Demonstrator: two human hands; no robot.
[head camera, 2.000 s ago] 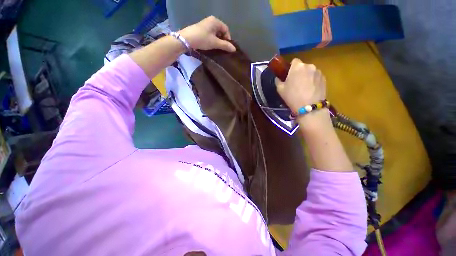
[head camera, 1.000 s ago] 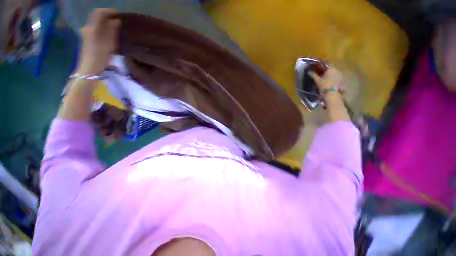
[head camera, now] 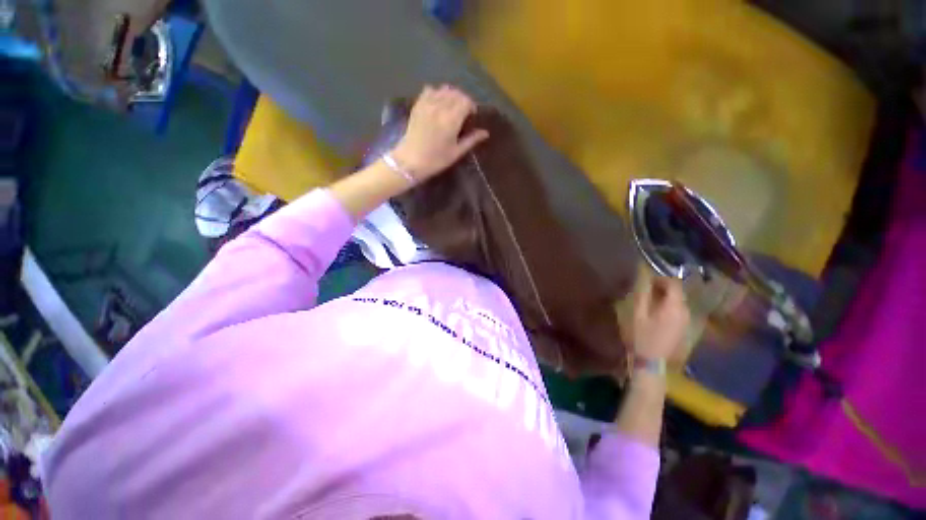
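The brown garment (head camera: 518, 229) lies over the near end of the grey pressing board (head camera: 335, 61), with a thin pale seam line along it and white inside cloth at its left. My left hand (head camera: 442, 127) holds the garment's upper edge, fingers bent onto the cloth. The steam iron (head camera: 675, 229) rests on the yellow table (head camera: 772, 112) at the right, its silver rim showing. My right hand (head camera: 658, 320) is just below the iron, off its handle, near the garment's right end. Its fingers are blurred, and whether they touch cloth is unclear.
The iron's wrapped hose (head camera: 792, 325) runs to the lower right. A magenta cloth (head camera: 873, 355) is at the right. A second iron (head camera: 152, 61) stands at the upper left. Striped and white cloth (head camera: 228, 203) hangs by the table's left edge above the green floor (head camera: 91, 193).
My right hand has let go of the iron and moved down towards the garment's end. My left hand has moved right in the view, and the garment is bunched shorter on the board.
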